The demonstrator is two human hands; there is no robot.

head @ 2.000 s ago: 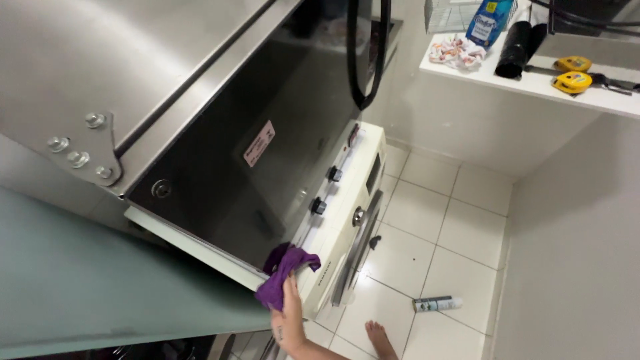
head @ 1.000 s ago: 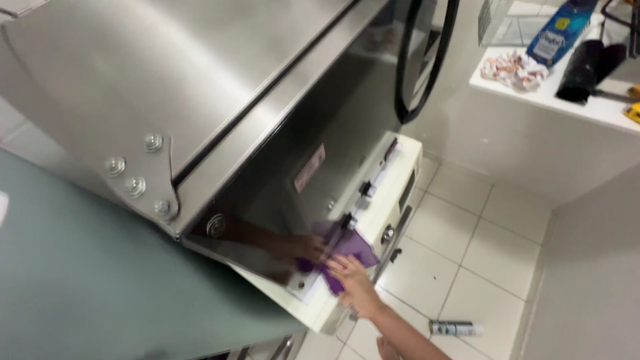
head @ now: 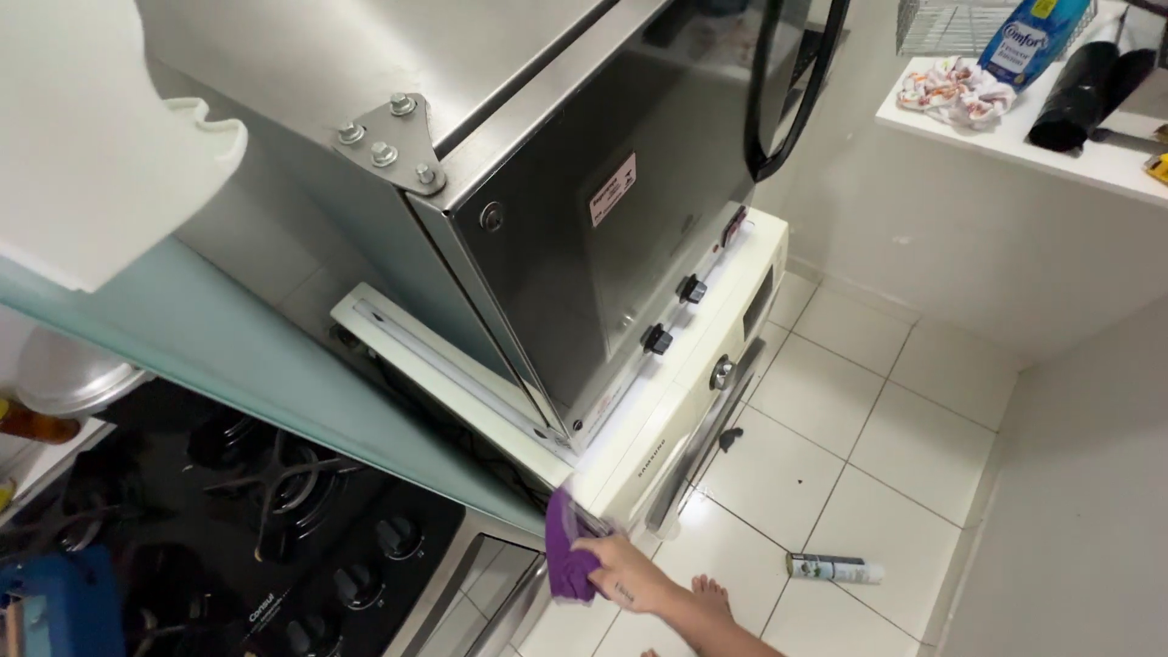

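Note:
My right hand [head: 630, 573] comes in from the bottom right and is closed on a purple cloth [head: 570, 557]. The cloth lies against the near front corner of a white Samsung washing machine [head: 675, 411] and hangs down beside it. On that machine stands a stainless-steel appliance with a dark glossy door [head: 566, 201], a black handle [head: 785, 155] and a bolted hinge plate [head: 392, 146]. Black knobs [head: 657, 339] sit along the strip at the door's foot. My left hand is out of view.
A black gas cooktop [head: 301, 511] lies lower left, beside a green glass panel [head: 274, 374]. A white plastic piece [head: 82, 128] fills the upper left. A spray can [head: 835, 568] lies on the tiled floor near my bare foot [head: 712, 593]. A shelf [head: 1031, 151] holds a blue Comfort pack [head: 1027, 46].
My right hand has moved with the purple cloth from the strip at the door's foot to the washing machine's near corner. The view has shifted, bringing the cooktop in.

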